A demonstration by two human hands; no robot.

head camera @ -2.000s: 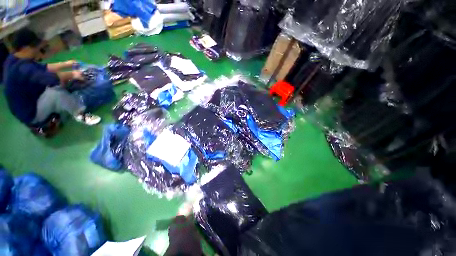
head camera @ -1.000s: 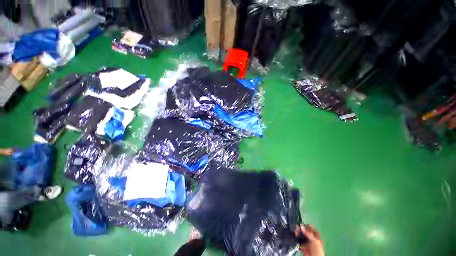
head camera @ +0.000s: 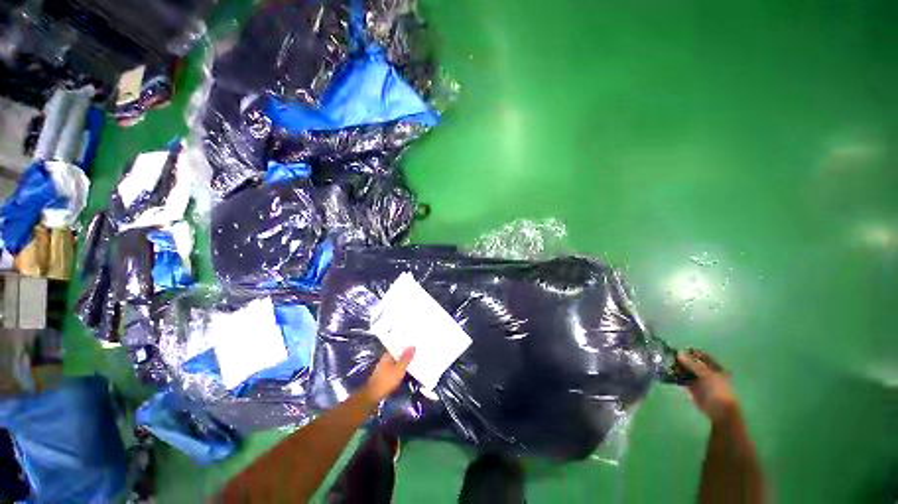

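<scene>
A bagged garment bundle (head camera: 537, 345), dark under shiny clear film, lies across the floor right in front of me. My right hand (head camera: 701, 374) grips its gathered end at the right. My left hand (head camera: 392, 372) reaches in from below and holds a white sheet (head camera: 421, 330) by its lower left edge, over the left part of the bundle. Any print on the sheet is too faint to read.
More bagged dark bundles (head camera: 264, 231) with blue pieces (head camera: 369, 96) lie behind and left. Another white sheet (head camera: 250, 342) rests on one. Blue sacks (head camera: 64, 438) are at lower left. Green floor (head camera: 630, 138) shows at the right.
The view has swung right and down. The bundle now lies flat in front of me, its gathered end to the right. My left hand and the white sheet have come over it.
</scene>
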